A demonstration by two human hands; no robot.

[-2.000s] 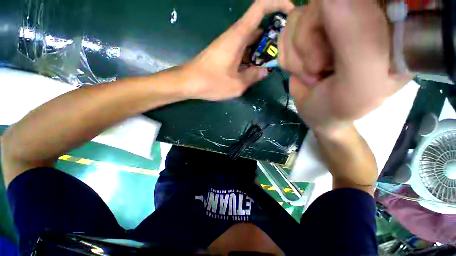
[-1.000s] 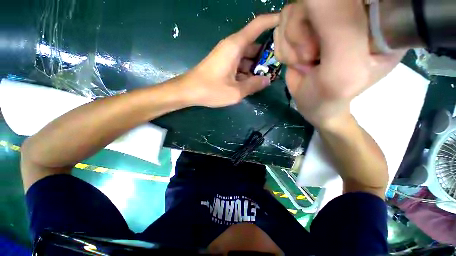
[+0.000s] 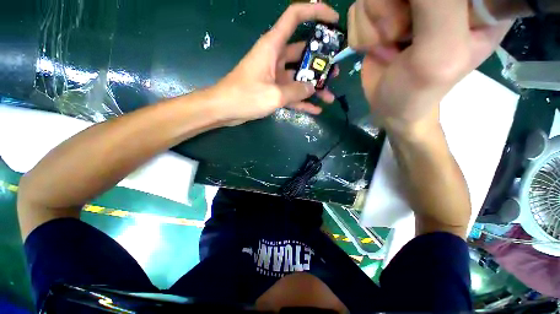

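Observation:
My left hand [image 3: 265,80] holds a small circuit board [image 3: 319,56] by its edges above the bench. The board faces up, with a yellow block, a blue part and white spots. My right hand [image 3: 408,61] is a fist around the glue dispenser [image 3: 509,7], a thick cylinder cut off at the top right. Its pale-blue nozzle [image 3: 344,55] sticks out from the fist, tip at the board's right edge; whether it touches is unclear. A black cord [image 3: 302,176] lies bundled at the bench's front edge, its thin lead running up towards the board.
The dark-green bench [image 3: 245,150] has white specks. A white sheet [image 3: 476,132] lies under my right forearm, and a second white sheet [image 3: 166,175] at the left front edge. Shiny clear film [image 3: 92,92] lies at left. A white fan [image 3: 546,190] and pink cloth [image 3: 528,264] are at right.
The board has come out from behind my right fist and shows almost whole. The nozzle now shows at its right edge. My left fingers have spread, and my right hand has shifted slightly right.

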